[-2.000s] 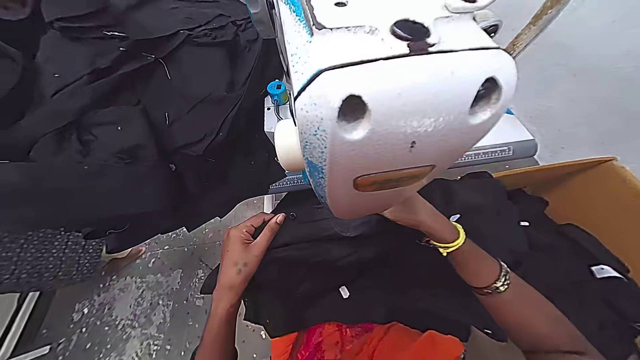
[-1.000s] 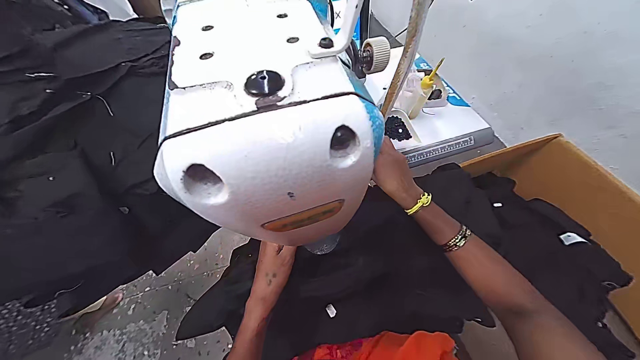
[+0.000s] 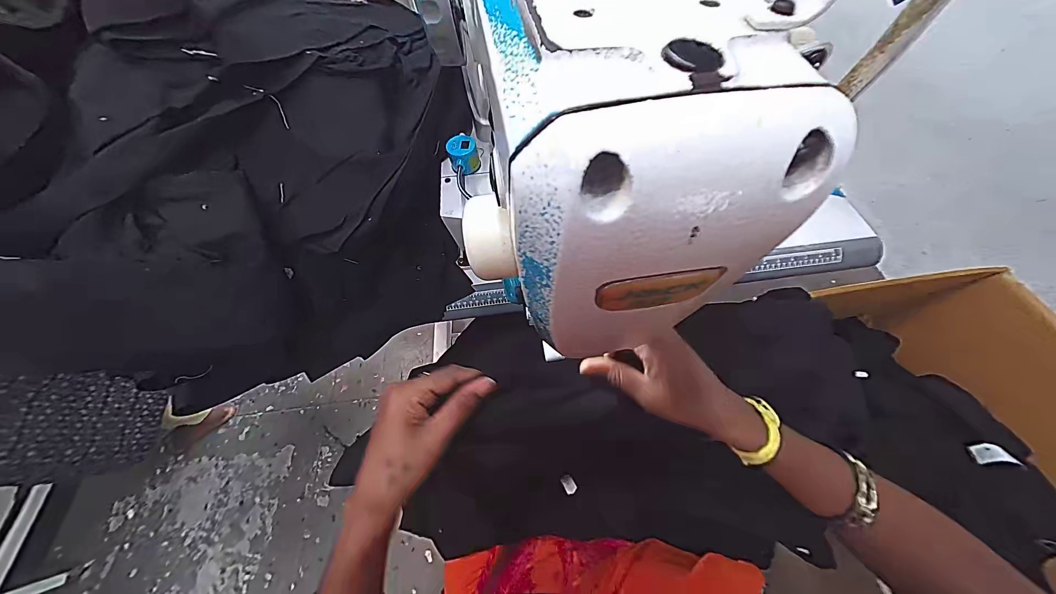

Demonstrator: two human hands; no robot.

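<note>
A white and blue sewing machine [image 3: 660, 206] fills the upper middle of the head view, seen from its end. Black fabric [image 3: 577, 462] lies below it and over my lap. My left hand [image 3: 425, 425] is at the fabric's left side, thumb and forefinger brought together at its edge; a fold between them seems held, but this is hard to see. Close beneath the machine head is my right hand [image 3: 660, 384], its thumb pointing left and some fingers hidden behind the head. Whether it grips the cloth does not show. The needle area is hidden.
Black cloth [image 3: 206, 206] is heaped at the left. A cardboard box [image 3: 973, 346] stands at the right, with more black pieces [image 3: 932, 429] beside it. A blue-capped part [image 3: 462, 154] sits behind the machine's white knob [image 3: 488, 239]. At the lower left, another person's foot [image 3: 198, 421] shows on the worn floor.
One second ago my right hand was beside the machine head at its right; now it is below the head. My left hand's fingers, hidden then, now show. The view has swung.
</note>
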